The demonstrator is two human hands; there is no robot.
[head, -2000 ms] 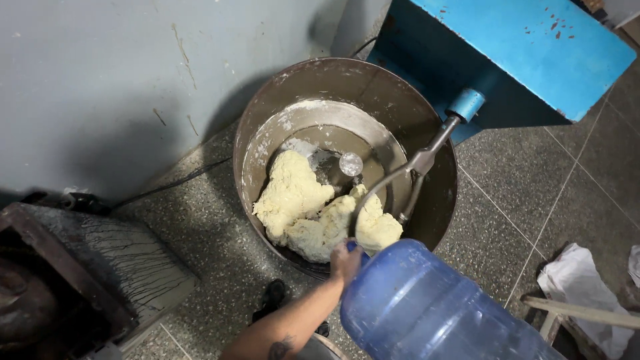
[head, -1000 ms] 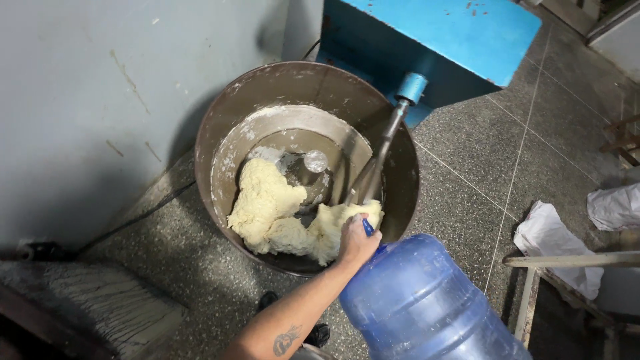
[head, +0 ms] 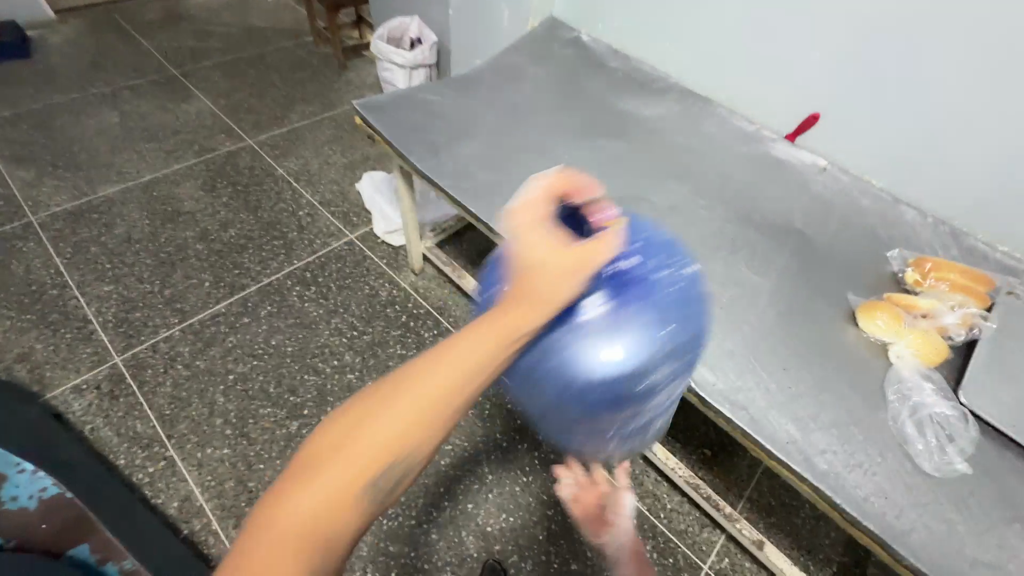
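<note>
My left hand (head: 560, 232) grips the dark blue neck of a large blue plastic water jug (head: 600, 344) at the centre of the view. The jug is blurred and stands out over the floor and the near edge of a metal-topped table (head: 720, 240). Below the jug is my right hand (head: 596, 500), its fingers apart and pointing up toward the jug's base; whether they touch it cannot be told. The left forearm reaches in from the lower left.
Bread rolls in clear plastic bags (head: 920, 312) lie at the table's right, beside a metal tray (head: 996, 368). A red handle (head: 802, 128) shows at the wall. A white sack (head: 404, 52) stands past the table's far end, and white cloth (head: 384, 208) lies near its leg.
The view has swung from the mixer bowl with dough to the table. The jug, tilted at the bowl's rim before, is now more upright beside the table. My right hand has come into view.
</note>
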